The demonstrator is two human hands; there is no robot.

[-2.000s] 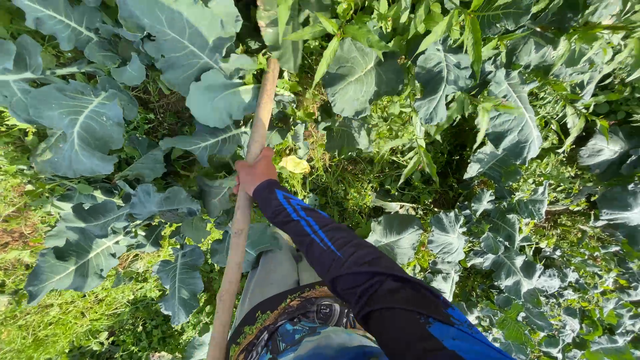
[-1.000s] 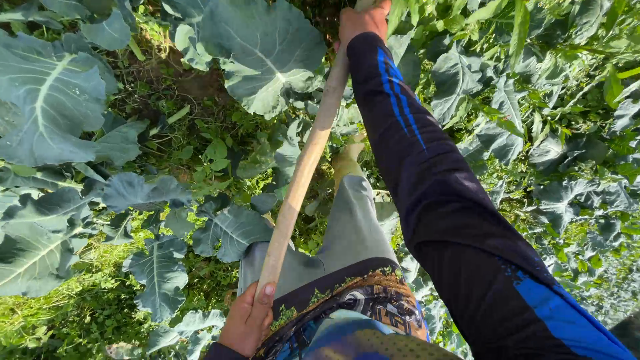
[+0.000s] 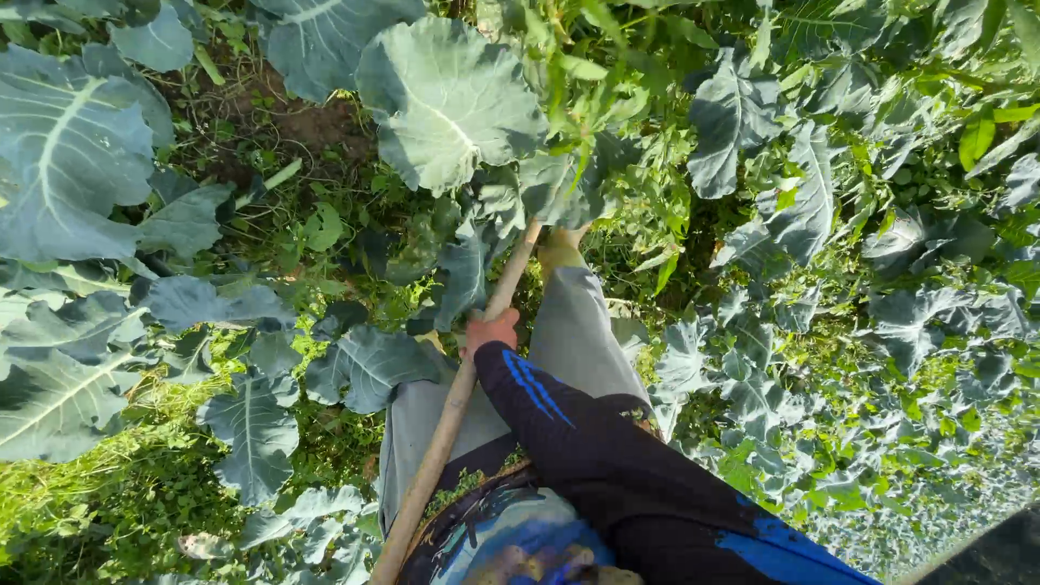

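My right hand [image 3: 490, 332], in a black sleeve with blue stripes, is closed around a long wooden pole [image 3: 435, 463] in front of my thighs. The pole slants from the bottom edge up to a broad blue-green leaf [image 3: 443, 106], where its far end is hidden among foliage; whatever it may bear there cannot be seen. My left hand is out of view. Grey trousers [image 3: 573, 321] show on both sides of the pole, and bits of green weed lie on the clothing at my waist.
Large-leaved brassica plants [image 3: 69, 154] stand close on the left, with more on the right [image 3: 731, 122]. Bare brown soil [image 3: 313, 126] shows between leaves at the upper left. Low weeds [image 3: 122, 504] cover the ground, and tall narrow-leaved plants [image 3: 609, 106] rise ahead of my foot.
My right hand, near the top edge a second ago, is now lower, in front of my thighs. My left hand, then on the pole's lower part, has gone out of view.
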